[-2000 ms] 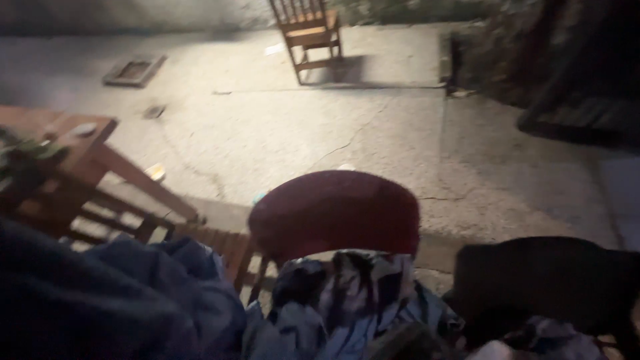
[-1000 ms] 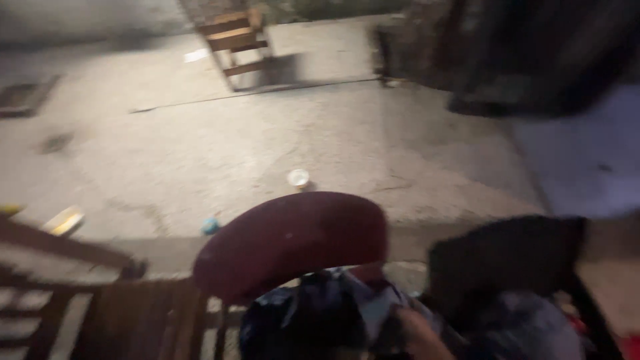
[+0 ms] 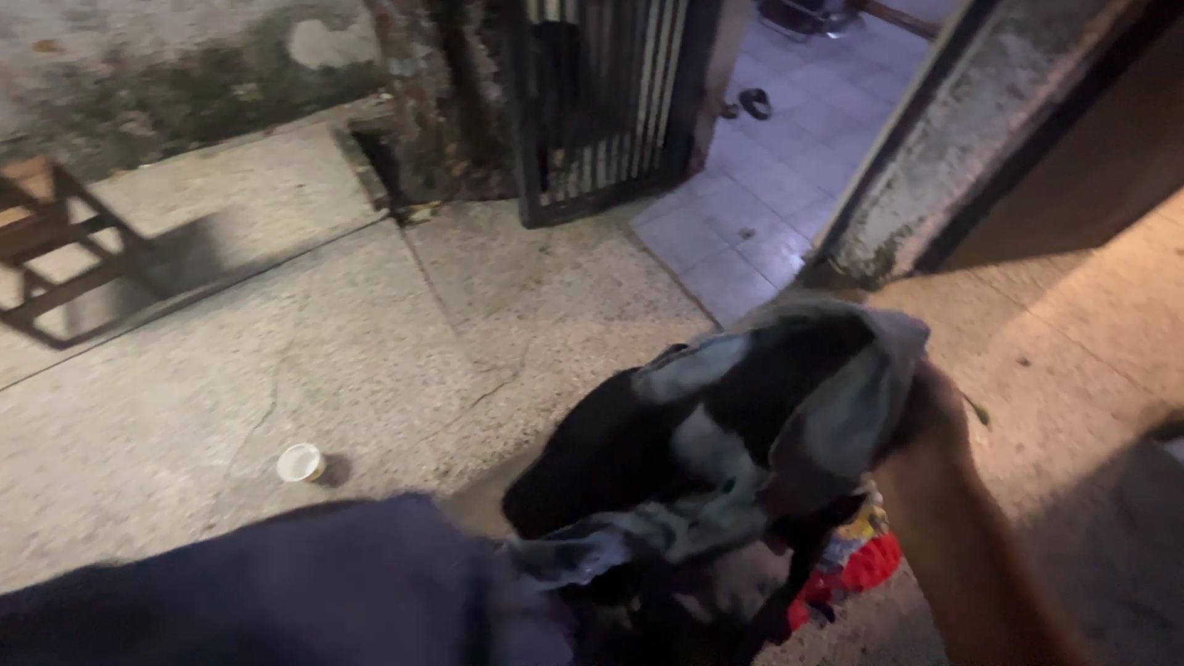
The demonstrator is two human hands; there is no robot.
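Note:
My right hand (image 3: pixel 934 412) grips a bunched patterned cloth (image 3: pixel 712 444), black with grey-green patches, and holds it up at the right of centre. The cloth hangs down toward the bottom of the view. Dark blue fabric (image 3: pixel 277 592) spreads over the lower left, blurred; my left hand does not show. Behind the cloth is a black surface (image 3: pixel 592 462), perhaps a chair back. Red and multicoloured fabric (image 3: pixel 869 564) lies below my right hand.
A small white cup (image 3: pixel 301 462) stands on the concrete floor. A wooden chair (image 3: pixel 65 240) is at the left edge. Further off are a barred metal gate (image 3: pixel 610 102), a doorway with a tiled floor (image 3: pixel 768 185) and dark footwear (image 3: pixel 755 104). A wall edge (image 3: pixel 943 148) rises at right.
The view has swung right, toward the doorway. My right hand now shows clearly with the patterned cloth raised; before, the cloth lay low behind the dark red chair back.

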